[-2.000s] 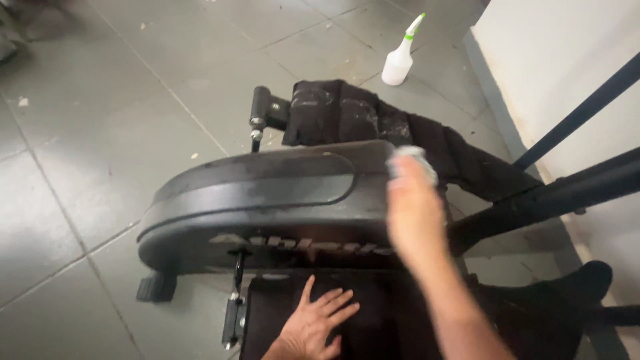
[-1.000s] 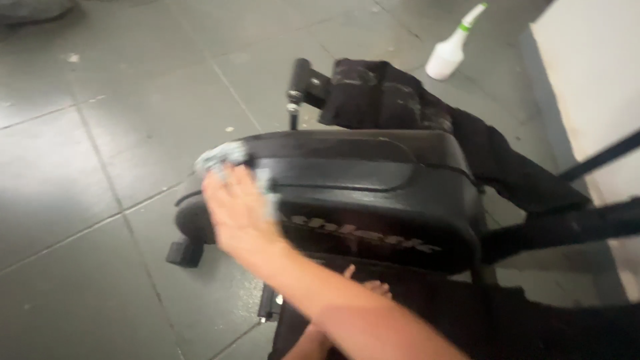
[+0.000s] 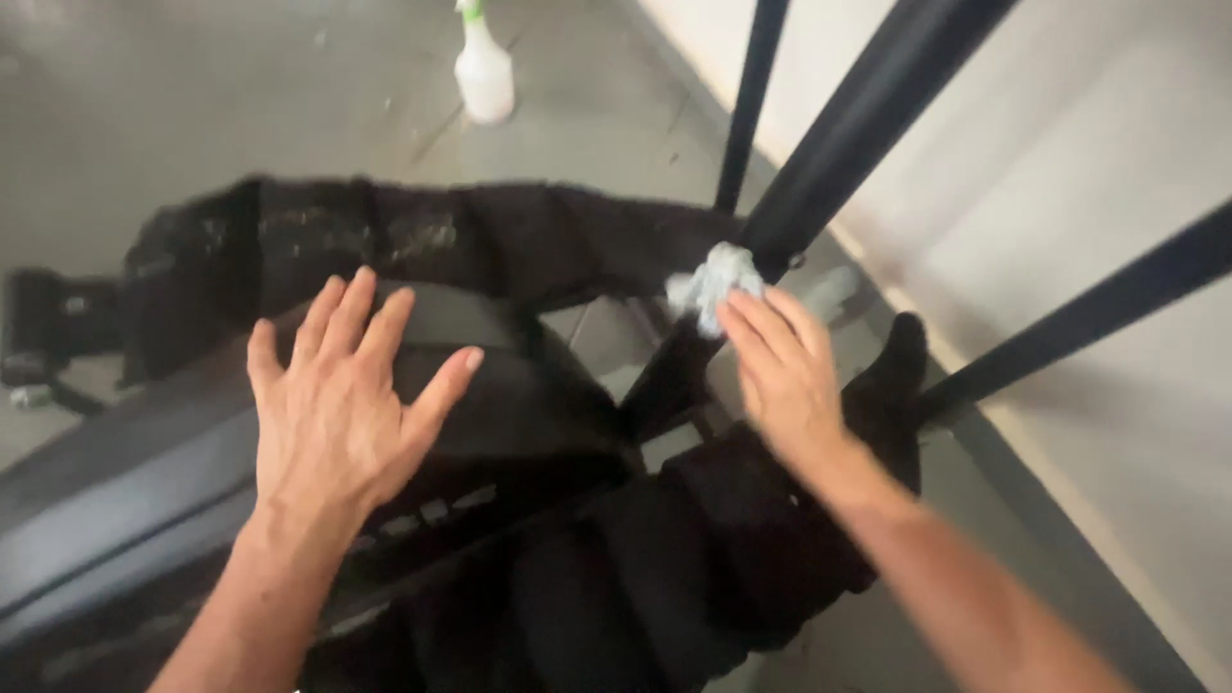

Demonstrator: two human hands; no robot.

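Observation:
My right hand [image 3: 784, 371] grips a crumpled light-blue cloth [image 3: 717, 284] against the thick black metal tube [image 3: 847, 125] of the exercise machine. Fingers spread, my left hand [image 3: 337, 395] is over the machine's black plastic housing [image 3: 462, 395] and holds nothing; whether its palm touches the housing is hard to tell. Beyond the housing lies one black padded pedal arm [image 3: 433, 231], with pale marks on its surface. A second dark padded arm [image 3: 597, 577] runs along the near side. Blur softens the cloth and the right fingers.
A white spray bottle [image 3: 484, 77] with a green neck stands on the grey tiled floor beyond the machine. Thinner black bars [image 3: 1088, 318] slant up at the right, close to the pale wall [image 3: 1107, 125]. A foot-like black end [image 3: 900, 356] rises near the wall's base.
My right hand has moved with the cloth from the housing's left end to the tube at the right. My left hand is now over the housing. The view has shifted right and closer.

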